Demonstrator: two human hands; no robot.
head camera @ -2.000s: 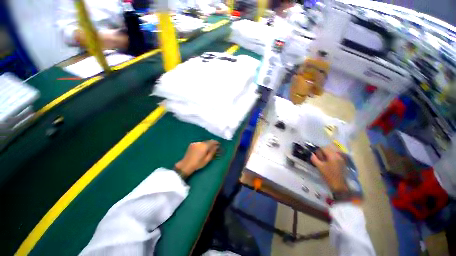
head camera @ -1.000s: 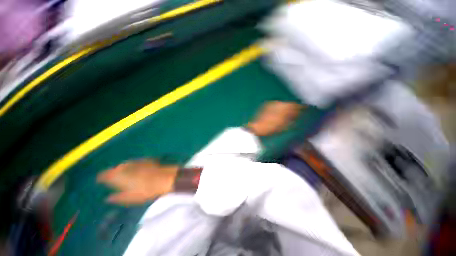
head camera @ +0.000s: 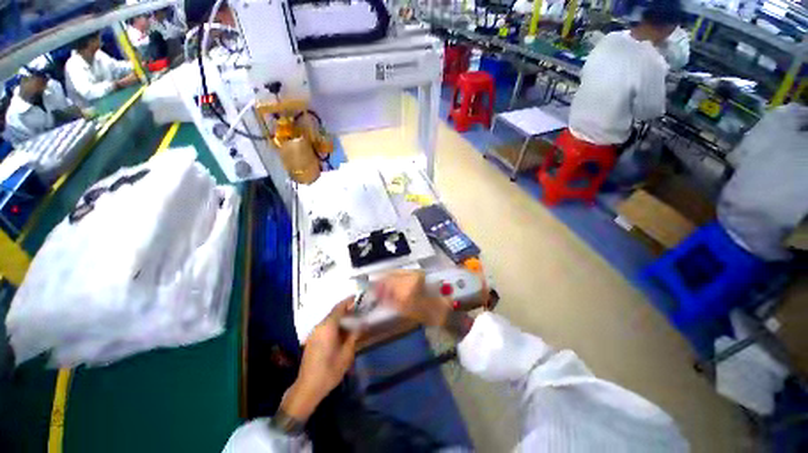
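My left hand point(head camera: 323, 358) is at the front edge of the machine bed, its fingertips closed on a small dark part point(head camera: 360, 301), perhaps a ring; its shape is mostly hidden. My right hand point(head camera: 412, 296) is blurred, with its fingers close beside that part; whether it grips anything cannot be told. Behind the hands, the black fixture point(head camera: 379, 248) lies on the pale machine bed point(head camera: 350, 199) and bears small silvery pieces. Small black parts point(head camera: 322, 226) and small silver parts point(head camera: 321, 263) lie loose to its left. The amber machine head point(head camera: 297, 150) hangs behind the fixture.
A dark keypad handset point(head camera: 446, 234) lies on the bed's right side. A red button point(head camera: 446, 289) is on the bed front. A white wrapped stack point(head camera: 133, 265) with dark rings on top stands on the green belt point(head camera: 151, 411). Seated people and red stools point(head camera: 576, 168) are at right.
The view has swung from the belt to the machine. Both hands, over the belt one second ago, are now together at the bed's front edge. The fixture no longer has a hand on it.
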